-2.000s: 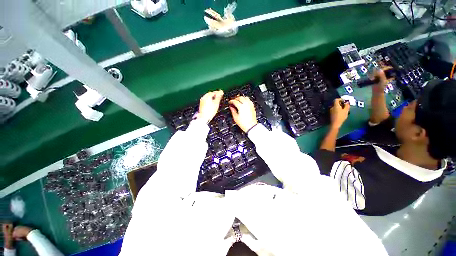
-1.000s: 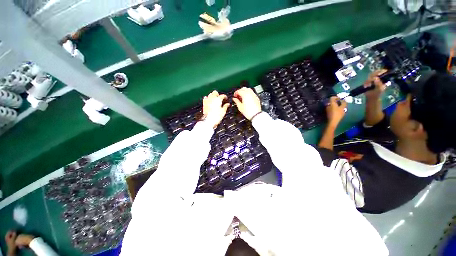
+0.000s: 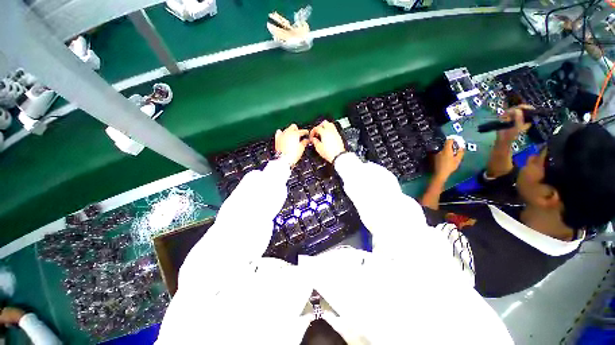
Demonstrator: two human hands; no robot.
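A large black blister tray (image 3: 307, 226) lies in front of me, with rows of small dark modules that have shiny centres in its pockets. My left hand (image 3: 291, 145) and my right hand (image 3: 327, 141) are close together over the tray's far part. Their fingertips nearly meet. Something small and dark seems to be between them, but it is too small to name, and I cannot tell which hand holds it.
A second black tray (image 3: 394, 131) lies to the right. A cardboard box (image 3: 162, 259), white cables (image 3: 165, 214) and a heap of modules (image 3: 111, 290) lie left. A neighbour (image 3: 533, 222) at right holds a black tool (image 3: 497, 126). A grey post (image 3: 145, 128) slants across the left.
My hands have drawn together at the tray's far part, fingertips closer than two seconds ago. The view has shifted slightly. The right neighbour's tool has moved.
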